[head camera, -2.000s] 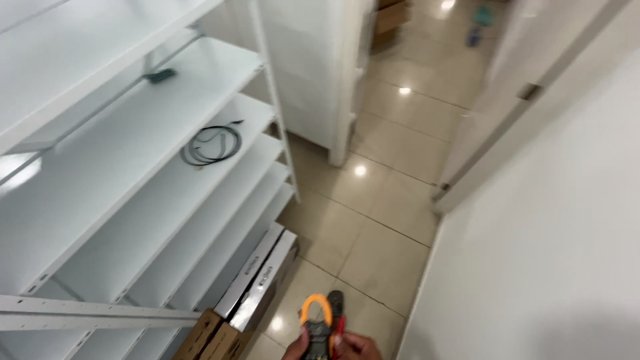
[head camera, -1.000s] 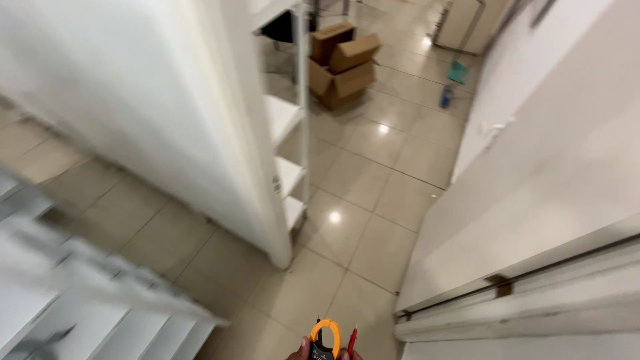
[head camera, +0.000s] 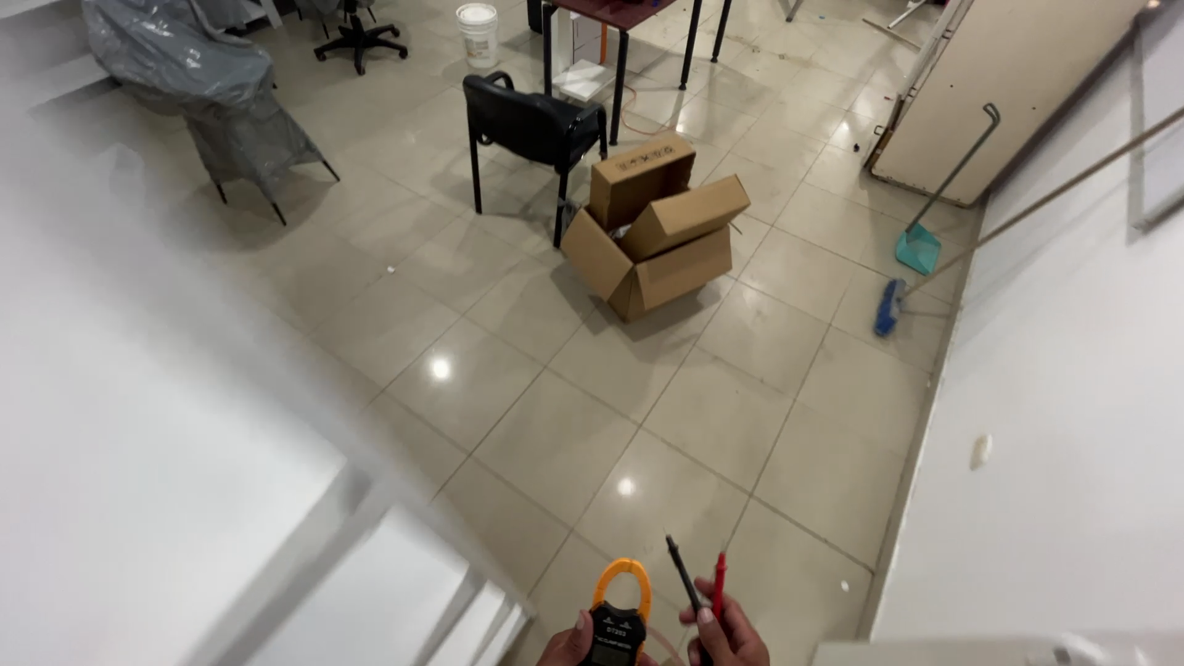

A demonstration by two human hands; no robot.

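Note:
At the bottom of the head view, my left hand [head camera: 566,645] grips a digital clamp meter [head camera: 618,622] with a black body and an orange jaw. The jaw is closed and points up. Just to its right, my right hand [head camera: 731,636] holds a black test probe [head camera: 683,569] and a red test probe [head camera: 720,585], their tips upward and apart. The lower parts of the meter and of my hands are cut off by the frame's edge.
White shelving [head camera: 398,555] runs along the left, a white wall [head camera: 1045,444] along the right. Ahead stand open cardboard boxes [head camera: 684,273], a black chair [head camera: 527,120], a table [head camera: 620,11] and a white bucket [head camera: 478,42]. A teal dustpan [head camera: 918,250] and blue broom [head camera: 890,308] are by the wall.
The view has moved from the shelves past a doorway to a room with boxes and chairs. The clamp meter stays in hand; both probes now show clearly in my right hand.

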